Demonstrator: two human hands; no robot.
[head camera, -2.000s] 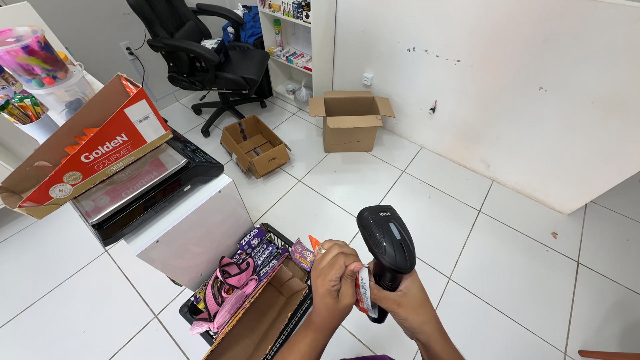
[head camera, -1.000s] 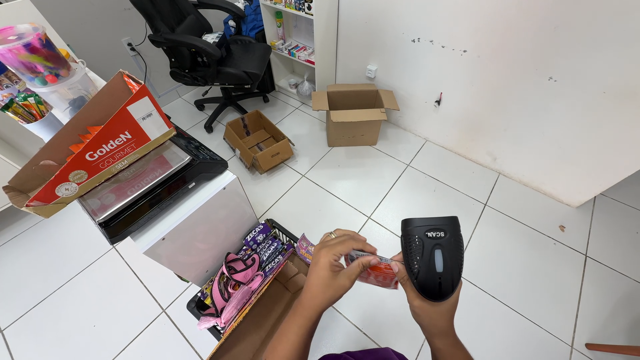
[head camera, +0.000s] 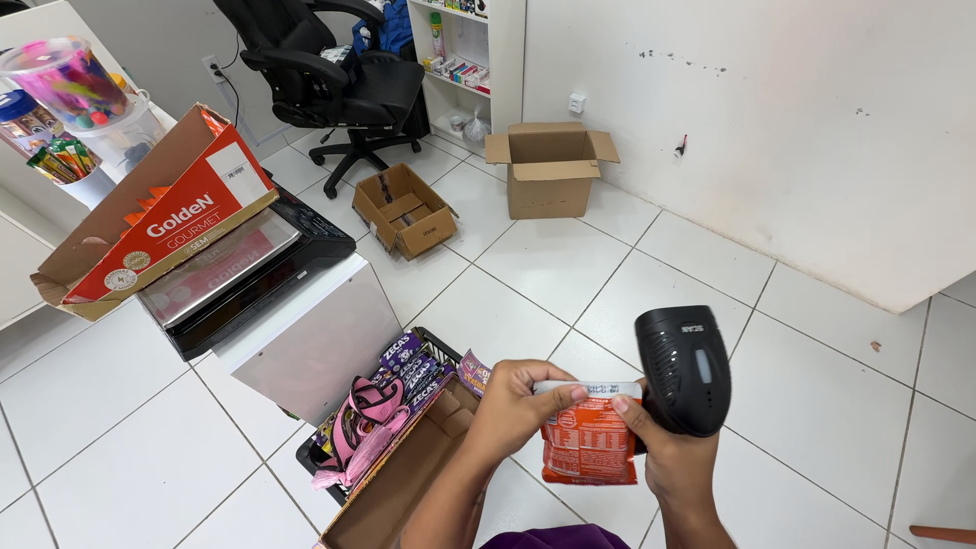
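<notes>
An orange foil pouch with a white top strip and printed text hangs upright between my hands. My left hand pinches the strip's left part between thumb and fingers. My right hand grips a black handheld barcode scanner, and its thumb presses on the pouch's upper right corner. The scanner's handle is mostly hidden behind that hand. At the upper left, a red Golden Gourmet carton with orange packets inside rests tilted on a black scale with a metal plate.
Below my left forearm lies an open cardboard box, beside a black basket of purple packets and a pink harness. Two open cartons stand on the tiled floor near an office chair and a shelf.
The pouch, held flatter a second ago, now hangs upright with its printed face toward me. Two seconds ago the scanner was farther left and the pouch was mostly hidden by my hands.
</notes>
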